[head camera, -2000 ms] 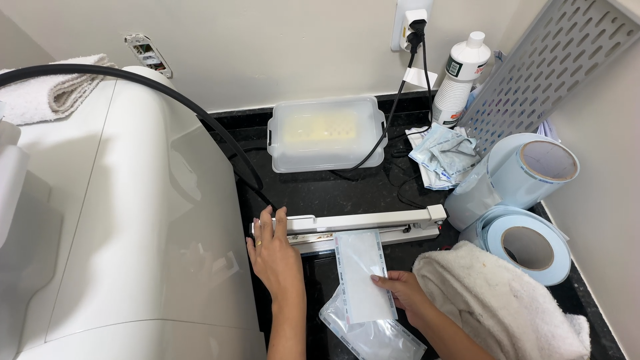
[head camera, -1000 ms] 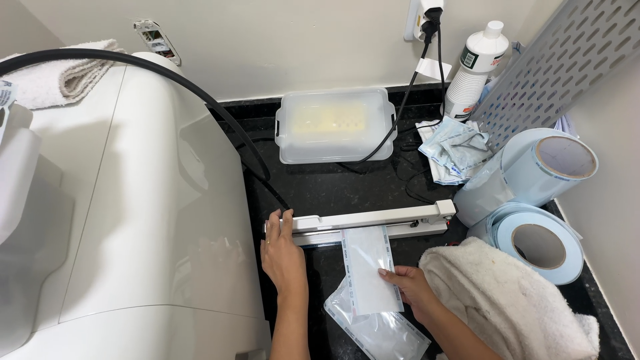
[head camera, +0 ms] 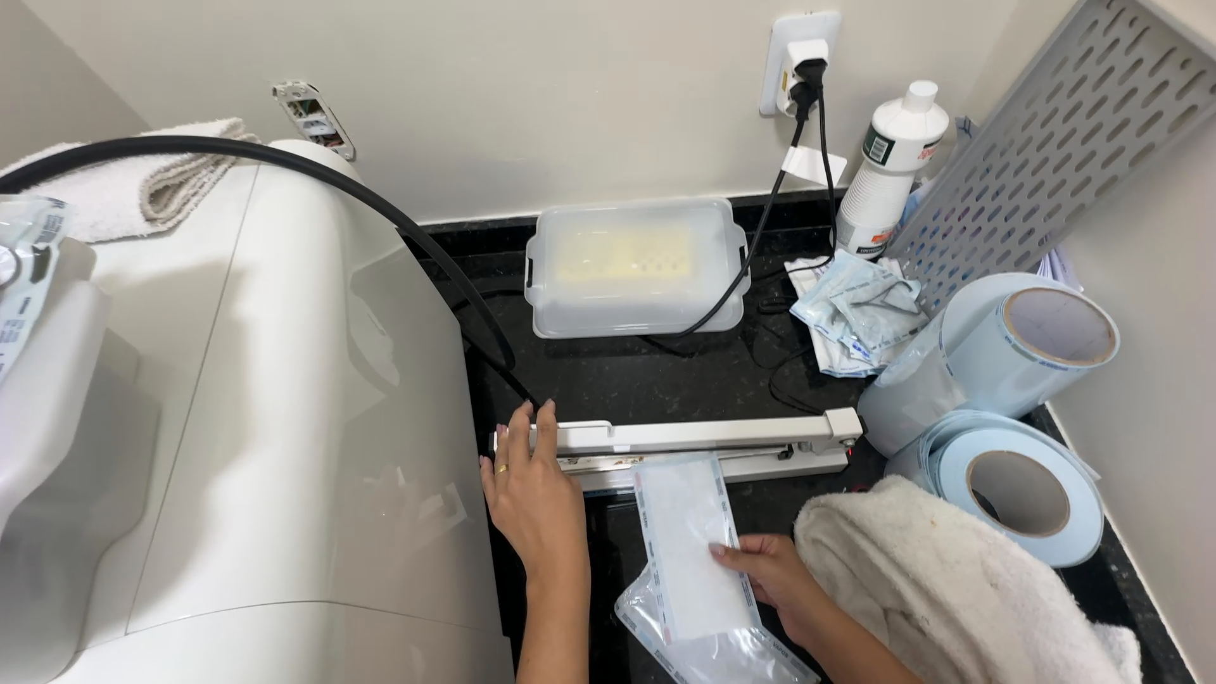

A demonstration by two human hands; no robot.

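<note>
My left hand (head camera: 532,494) rests on the left end of a white impulse heat sealer (head camera: 703,437), its fingers over the long arm. A gap shows between the sealer's arm and base. With thumb and fingers, my right hand (head camera: 774,575) holds a clear-and-white sterilization pouch (head camera: 689,541) by its right edge. The pouch's upper end lies at the sealer's front, by the gap; whether it reaches inside, I cannot tell. Beneath its lower end lies another clear pouch (head camera: 731,655), which looks filled, its contents unclear.
A large white machine (head camera: 275,427) stands left, a black hose (head camera: 380,204) arching over it. Behind the sealer sits a lidded plastic box (head camera: 636,271). To the right are pouch-material rolls (head camera: 1016,494), a crumpled towel (head camera: 950,579), used-looking wrappers (head camera: 860,304), a white bottle (head camera: 898,142) and a perforated grey panel (head camera: 1054,142).
</note>
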